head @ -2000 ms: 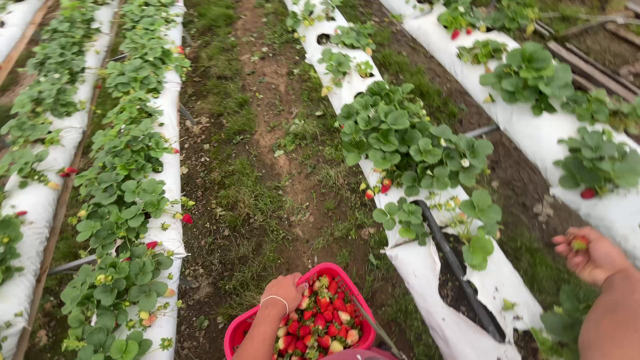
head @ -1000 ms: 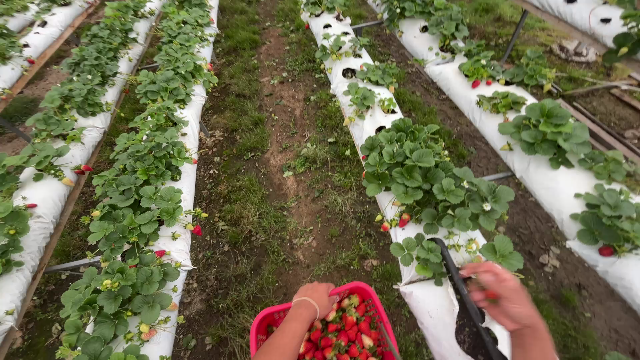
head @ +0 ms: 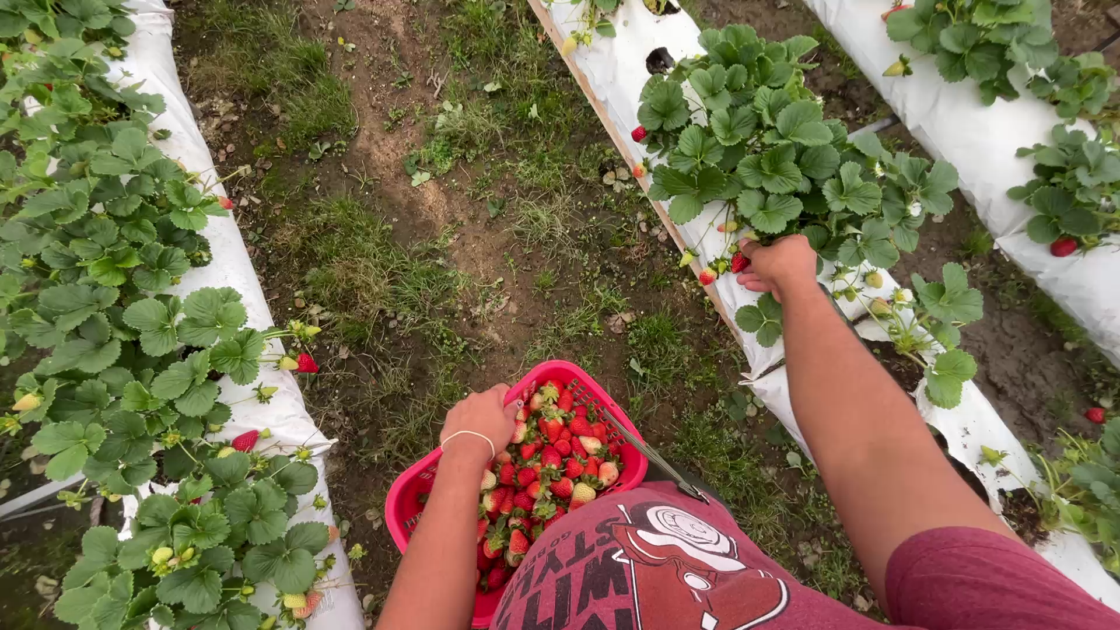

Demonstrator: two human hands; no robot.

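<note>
My left hand (head: 481, 420) grips the rim of a pink plastic basket (head: 626, 411) held against my body. Red and partly pale strawberries (head: 551, 464) with green caps fill much of it. My right hand (head: 779, 264) reaches to the edge of the raised bed on the right, its fingers around a red strawberry (head: 739, 262) under the leaves of a strawberry plant (head: 779, 166). Another reddish strawberry (head: 707, 276) hangs just left of those fingers. Whether the held berry is still on its stem cannot be told.
A leafy strawberry row (head: 105, 289) on white plastic film runs along the left, with a red berry (head: 306, 363) at its edge. Between the beds lies a path (head: 411, 175) of soil and grass. A further white-covered bed (head: 945, 114) stands at the upper right.
My right hand has moved from low at the right to the berries beside the large plant. My left hand remains on the basket. The view has moved closer to the right bed.
</note>
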